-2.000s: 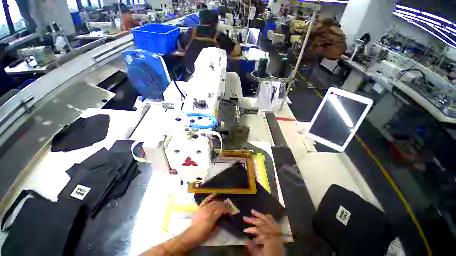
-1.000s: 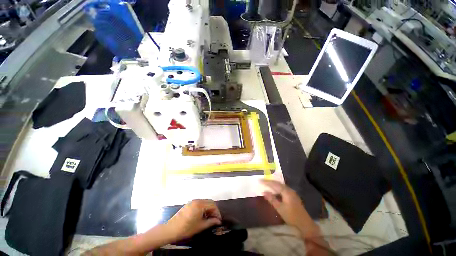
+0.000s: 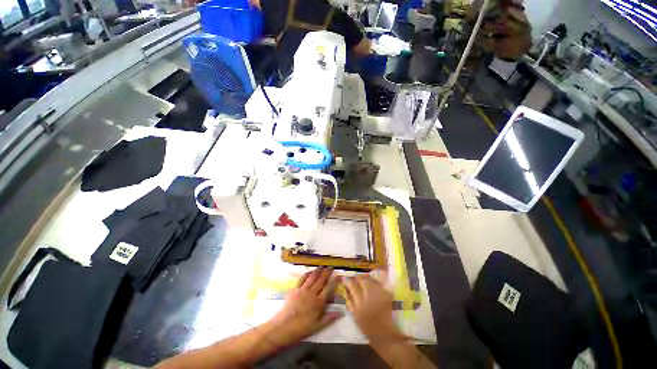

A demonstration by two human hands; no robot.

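The brown-gold clamp frame (image 3: pixel 378 238) lies under the head of the white pattern sewing machine (image 3: pixel 281 205), with a white surface showing through its centre. The white template sheet (image 3: pixel 414 328) with yellow tape (image 3: pixel 395 249) lies under and around it. My left hand (image 3: pixel 310 303) lies on the sheet just in front of the frame, fingers spread. My right hand (image 3: pixel 367 303) is beside it, fingertips down on the sheet. A thin black strip shows along the frame's front edge by my fingertips. I see nothing held; what lies under my palms is hidden.
Small black pieces (image 3: pixel 155 230) with a label patch, bag pieces with strap (image 3: pixel 65 317) and another black panel (image 3: pixel 122 164) lie left. Finished panels (image 3: pixel 522 310) lie right, below the control tablet (image 3: pixel 529 158). A blue fan (image 3: pixel 220 72) and a person (image 3: pixel 310 29) are behind.
The black fabric seen in and before the frame two seconds ago is gone from there. My hands have moved forward from the table's front edge to the frame, and the view has tilted up.
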